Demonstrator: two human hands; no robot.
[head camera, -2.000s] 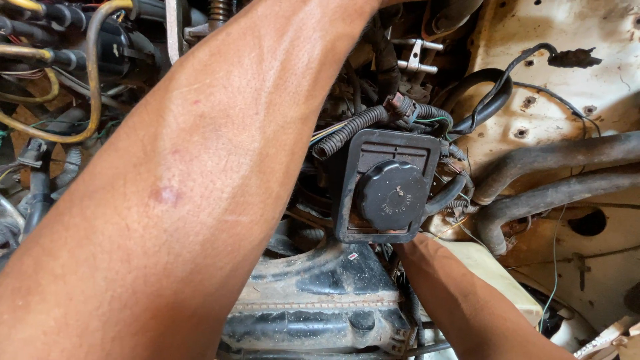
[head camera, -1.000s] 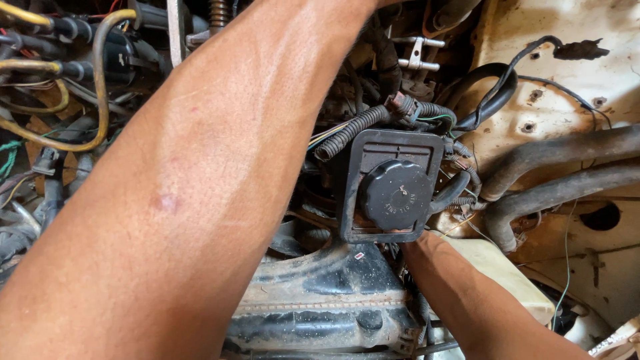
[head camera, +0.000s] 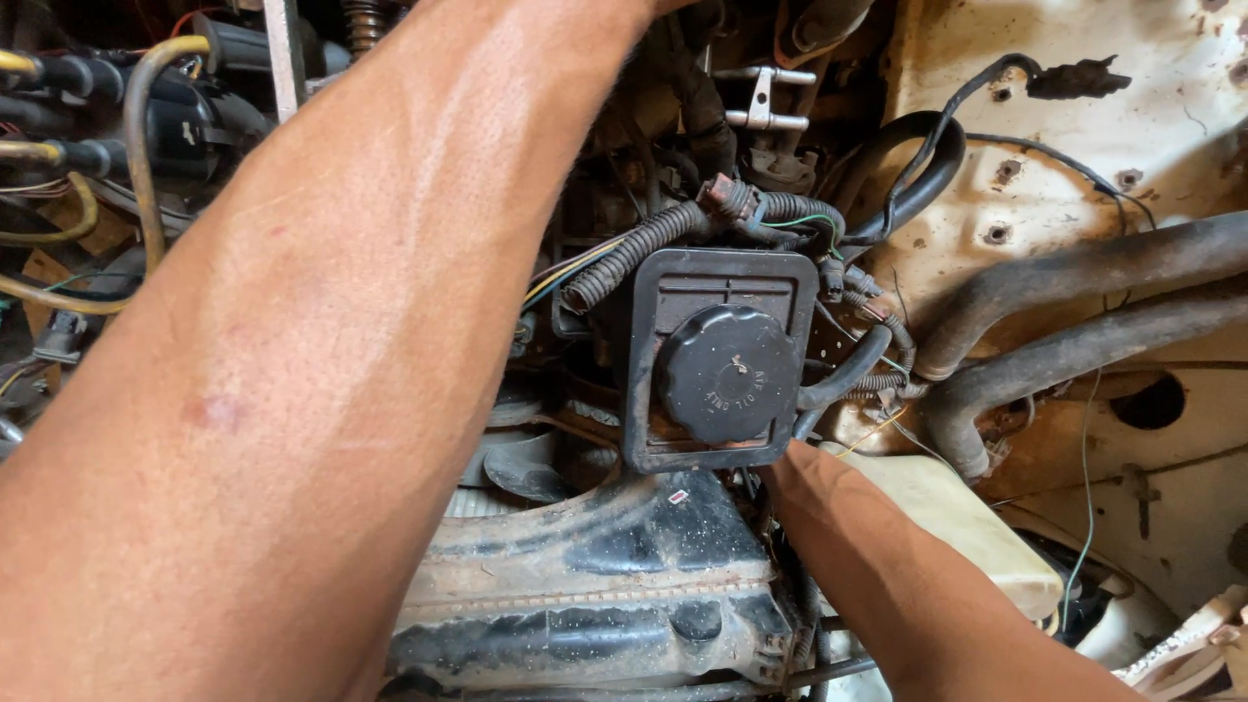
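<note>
My left arm crosses the head view from the lower left to the top middle; my left hand lies beyond the top edge, apart from a sliver of skin there. From the lower right my right forearm reaches in, and my right hand is hidden below and behind a black fluid reservoir (head camera: 645, 361) with a ribbed round cap (head camera: 729, 374). What either hand holds or touches does not show. Corrugated wire conduit (head camera: 639, 255) with a reddish connector (head camera: 726, 198) runs just above the reservoir. Beneath it is the dusty black radiator shroud (head camera: 673, 531), beside part of the fan (head camera: 531, 466).
Two thick rubber hoses (head camera: 1072, 268) cross the right side by the rusty cream body panel (head camera: 1024, 195). A yellowed plastic tank (head camera: 946, 517) sits beside my right forearm. Yellow-sheathed cables (head camera: 146, 136) and black parts crowd the upper left. A metal bracket (head camera: 765, 97) stands at the top.
</note>
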